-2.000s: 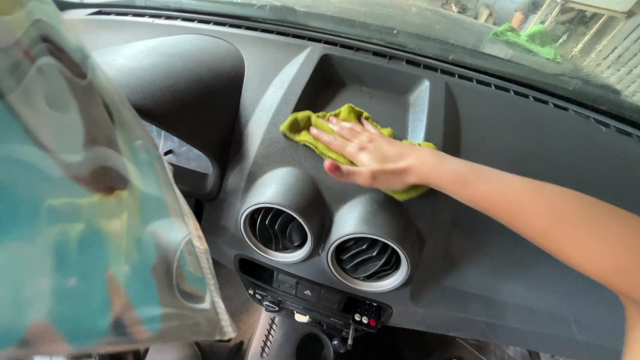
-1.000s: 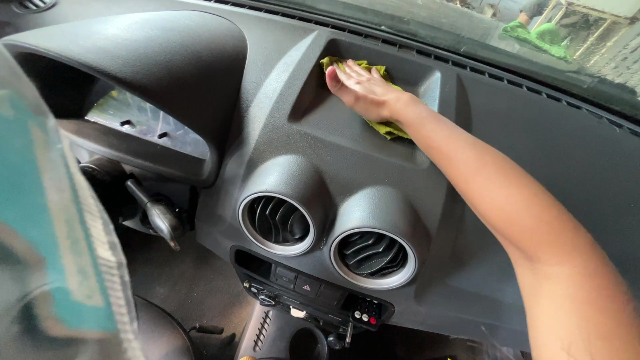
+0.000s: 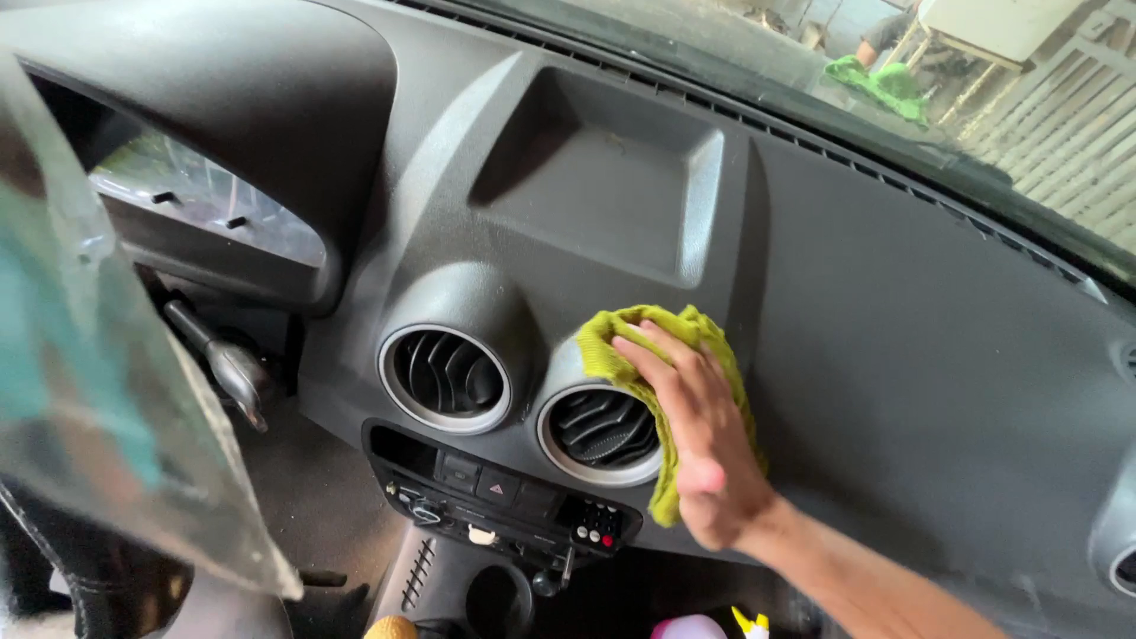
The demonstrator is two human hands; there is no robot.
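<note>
My right hand (image 3: 701, 426) presses a yellow-green cloth (image 3: 621, 342) against the top and right side of the right round air vent (image 3: 603, 430) on a dark grey car dashboard (image 3: 887, 337). The cloth bunches under the fingers and hangs down beside the vent's silver ring. To its left is the other round air vent (image 3: 445, 379). Above both vents lies a recessed tray (image 3: 603, 177) moulded into the dashboard top. My left hand does not show in the head view.
A clear plastic sheet (image 3: 115, 355) hangs at the left, before the instrument cluster (image 3: 204, 204) and a stalk (image 3: 226, 364). Below the vents are a control panel (image 3: 497, 497) and cup holder (image 3: 500, 599). Beyond the windshield, a person's hand (image 3: 865, 55) is at a green cloth (image 3: 887, 87).
My right hand has moved with the cloth from the recessed tray down to the right air vent. The plastic sheet covers less of the instrument cluster than two seconds ago.
</note>
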